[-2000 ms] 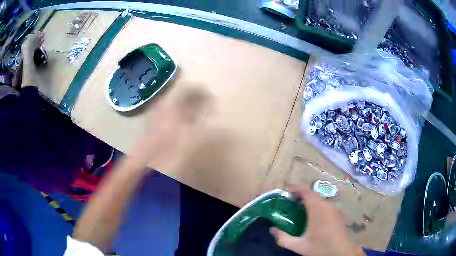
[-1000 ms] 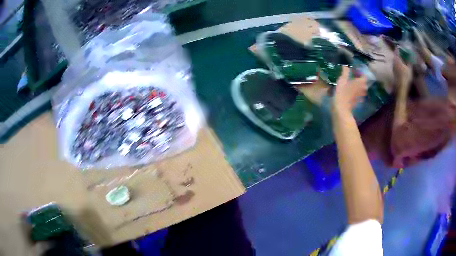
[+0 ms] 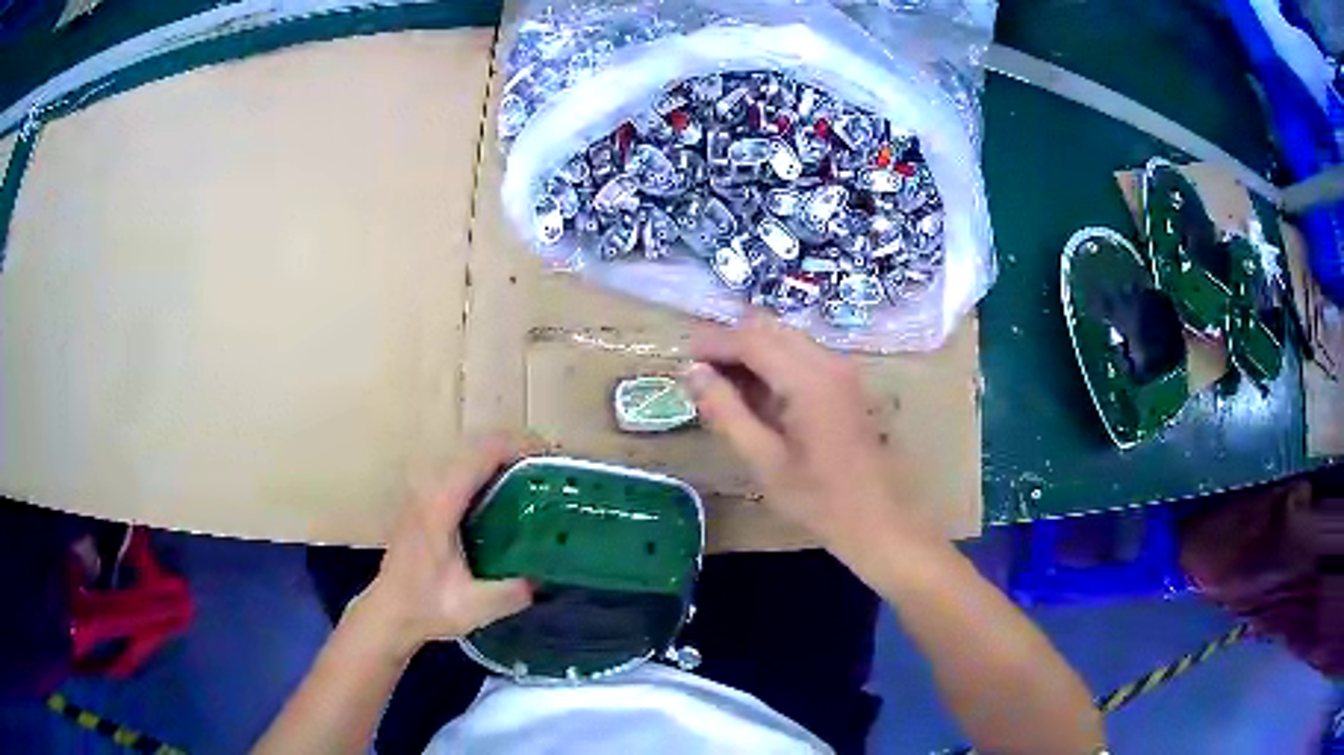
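Note:
My left hand (image 3: 444,556) grips the left side of a glossy green case (image 3: 604,527) with a pale silver rim. The case is held at the bench's front edge, its dark area nearest my body. My right hand (image 3: 789,428) is over the cardboard, slightly blurred, with thumb and fingertips at the right edge of a small whitish-green dish (image 3: 643,404). A thin pale line shows in the dish; whether the fingers hold it is unclear. Behind, an open plastic bag (image 3: 961,251) is heaped with small silver fittings (image 3: 774,185), some showing red.
Tan cardboard (image 3: 251,280) covers the bench at left and under the bag and dish. More green cases (image 3: 1128,336) lie at the right on the green bench top (image 3: 1032,162), some on a cardboard pad. Red and blue stools and part of a person show beyond the front edge.
The view has swung back to the middle. My right hand has come from the cases at right to the dish. The case, first in my right hand, is now in my left.

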